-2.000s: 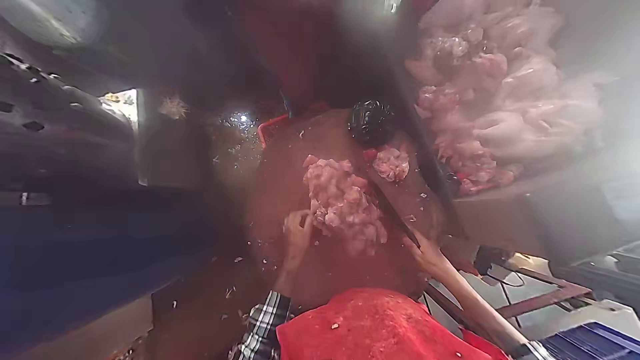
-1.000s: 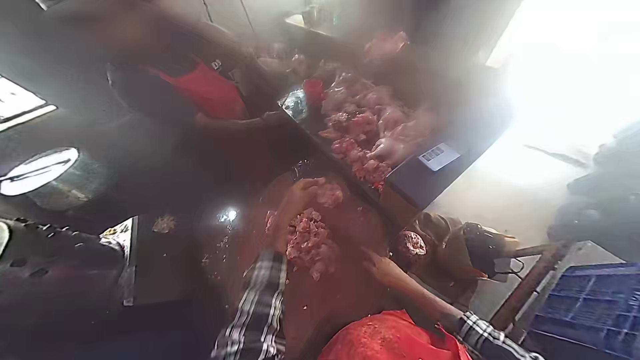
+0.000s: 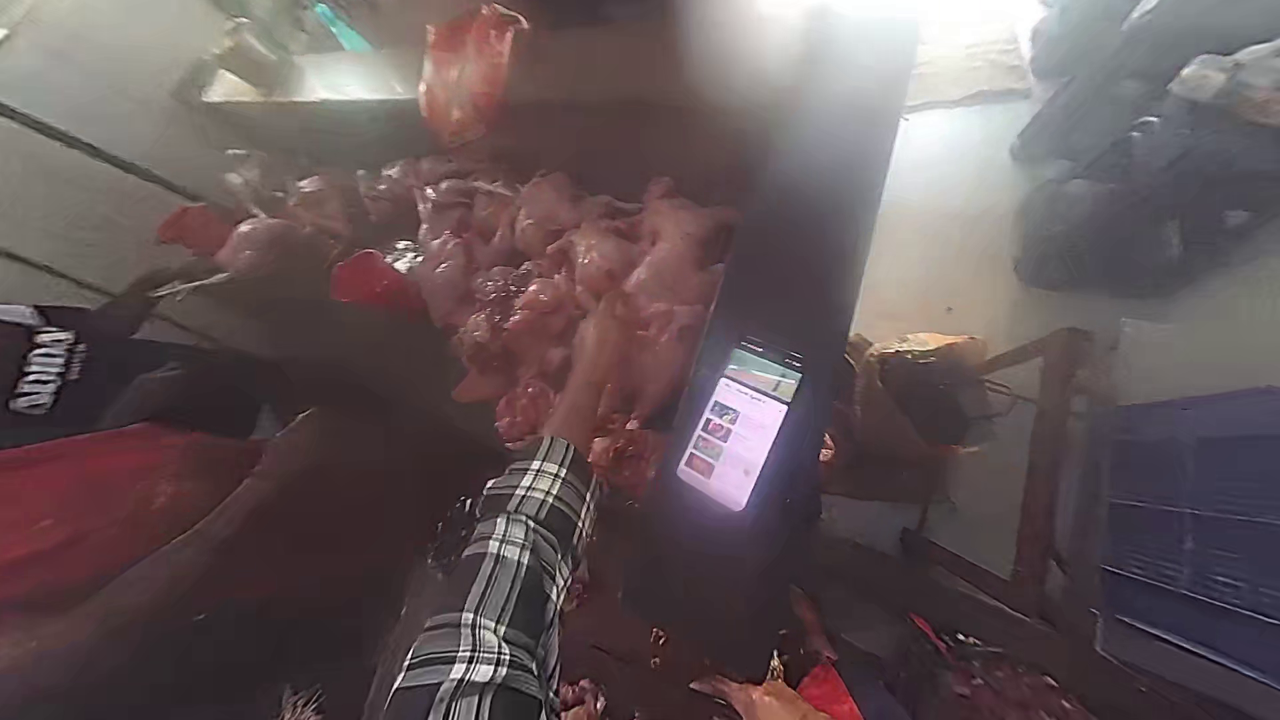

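My left hand (image 3: 603,345), in a black and white plaid sleeve, reaches into a heap of raw plucked chickens and chicken pieces (image 3: 550,250). Its fingers are among the meat, and whether they grip a piece cannot be told. At the bottom edge, part of my right hand (image 3: 750,695) shows near a red cloth or apron (image 3: 828,690); its fingers are cut off by the frame. A lit smartphone (image 3: 738,425) lies on the dark ledge right of the heap.
A co-worker's arm (image 3: 230,500) and red apron (image 3: 90,500) are at the left. An orange-red plastic bag (image 3: 468,75) hangs behind the heap. Blue crates (image 3: 1190,500) stand at the right, dark plastic bags (image 3: 1130,190) at the upper right.
My left hand has moved from the meat pile on the round board to the heap of chickens beyond it. The view has shifted strongly toward that heap.
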